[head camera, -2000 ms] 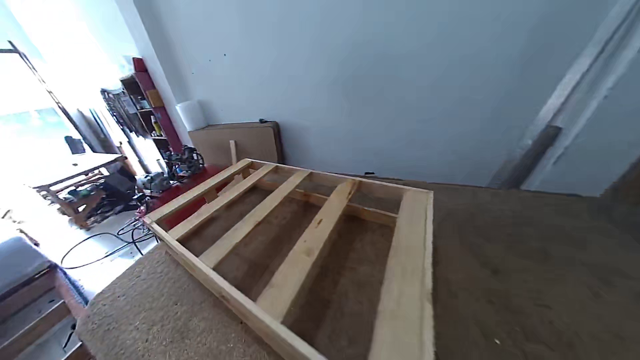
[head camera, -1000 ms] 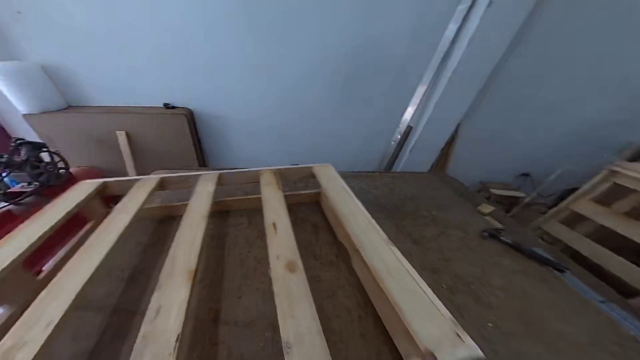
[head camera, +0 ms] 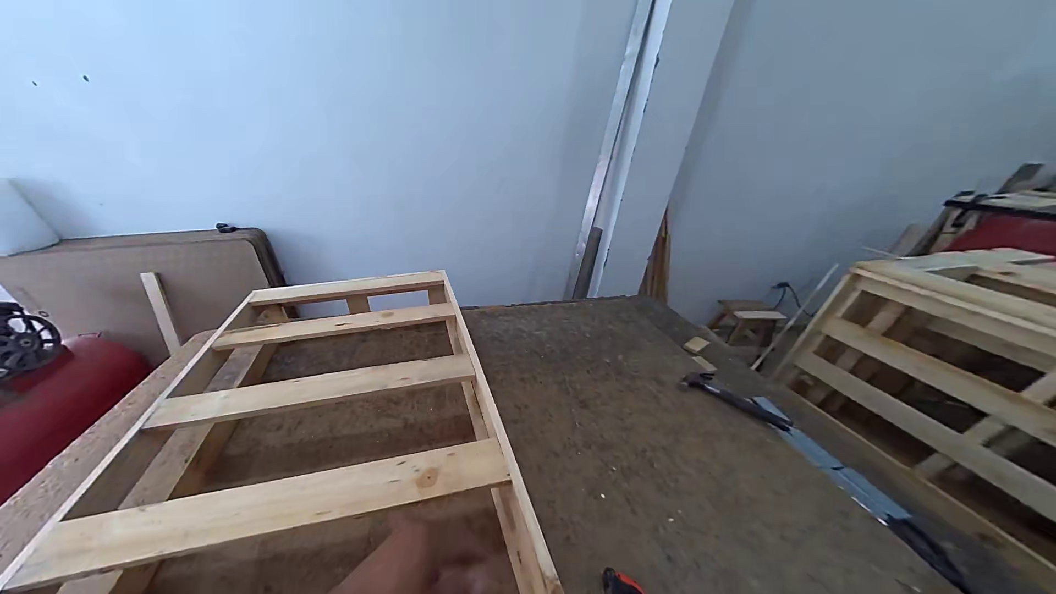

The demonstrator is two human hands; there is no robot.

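Note:
A slatted pine frame (head camera: 330, 487) lies on the brown worktable, its slats running roughly left to right. My left hand (head camera: 429, 561), blurred, is low in the view, over the opening beside the nearest full slat; whether its fingers hold anything cannot be told. My right hand is out of view. To the right of the frame, a claw hammer (head camera: 734, 400) with a dark handle rests near the table's far right edge. A red and black tool handle (head camera: 620, 581) is cut off by the bottom edge.
The worktable's bare surface (head camera: 610, 429) spreads right of the frame. Small wood offcuts (head camera: 697, 345) and a grey-blue strip (head camera: 825, 462) lie along its right side. More slatted wooden frames (head camera: 932, 363) stand beyond. A red tank (head camera: 74, 396) and leaning brown boards (head camera: 107, 280) are at left.
The slatted frame has turned on the table; its slats pointed away from me before and now run across. My left hand has come into view. The view has swung right since the first frame.

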